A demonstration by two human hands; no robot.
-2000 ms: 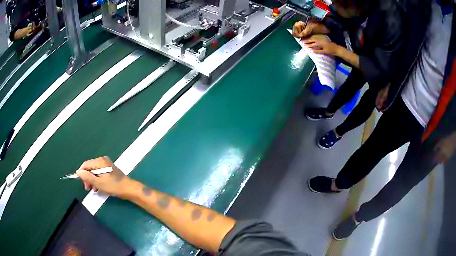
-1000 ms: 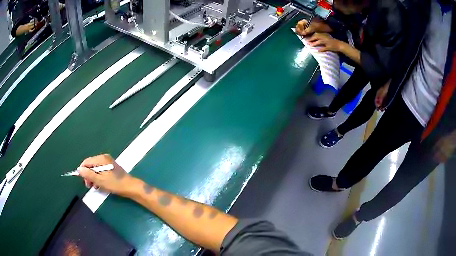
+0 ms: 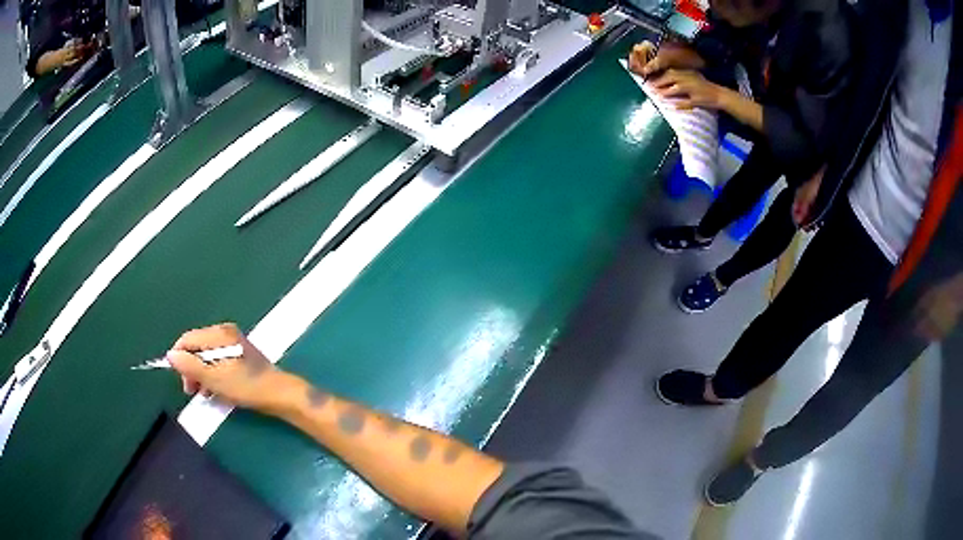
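Observation:
My right hand (image 3: 220,366) is above the edge of the green conveyor belt (image 3: 148,285), closed pen-like around pale tweezers (image 3: 158,363). Their thin tips point left over the belt and hold nothing that I can see. Below the hand, at the bottom left, lies the black parts tray (image 3: 206,487), cut off by the picture's lower edge. A blurred heap of orange-copper parts (image 3: 155,521) shows at its bottom. My left hand is not in view. No fixture block shows.
A white guide rail (image 3: 327,276) runs along the belt beside a glossy green bench edge (image 3: 475,227). A metal machine frame (image 3: 422,127) stands ahead. A small silver bracket (image 3: 32,361) sits at the left. A person holds a paper sheet (image 3: 686,132); another stands at the right.
My right hand and the tweezers stay almost in place above the belt. The whole view has shifted very slightly. The tray has not visibly moved.

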